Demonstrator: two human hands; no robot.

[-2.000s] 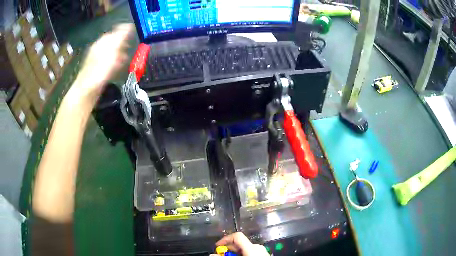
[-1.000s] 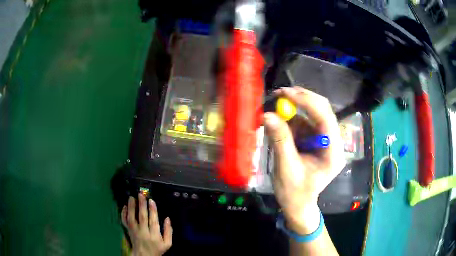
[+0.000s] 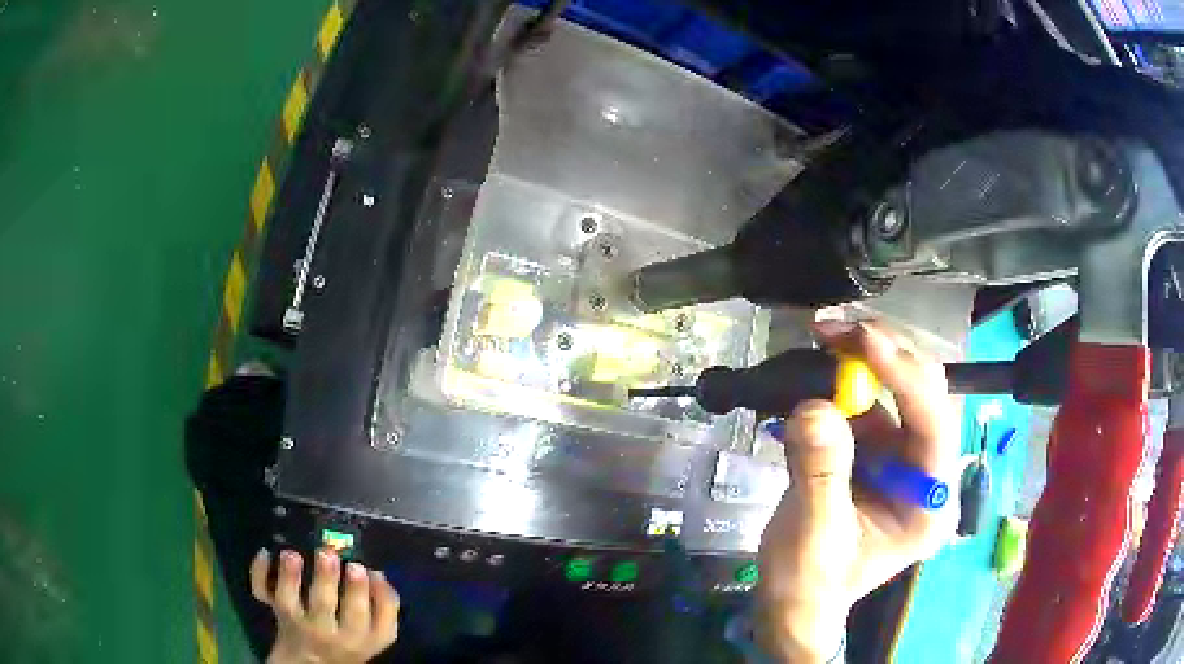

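Note:
My right hand holds an adjusting screwdriver with a black handle and yellow end. Its thin shaft points left, with the tip at the lower edge of the circuit board; contact cannot be told. A blue marker pen is also held in that hand. The board lies under the clear acrylic pressure plate, and the black clamp spindle reaches onto the plate. My left hand rests at the fixture's front left, fingertips at a small lit button, holding nothing visible.
A red clamp handle stands close at the right, and another red handle shows behind it. Green buttons line the fixture's front edge. A teal mat with a dark tool lies to the right. Yellow-black floor tape runs at the left.
The view has moved closer to the left station. The red handle has shifted from mid-view to the right. The screwdriver in my right hand now points at the board. My left hand stays at the lit button.

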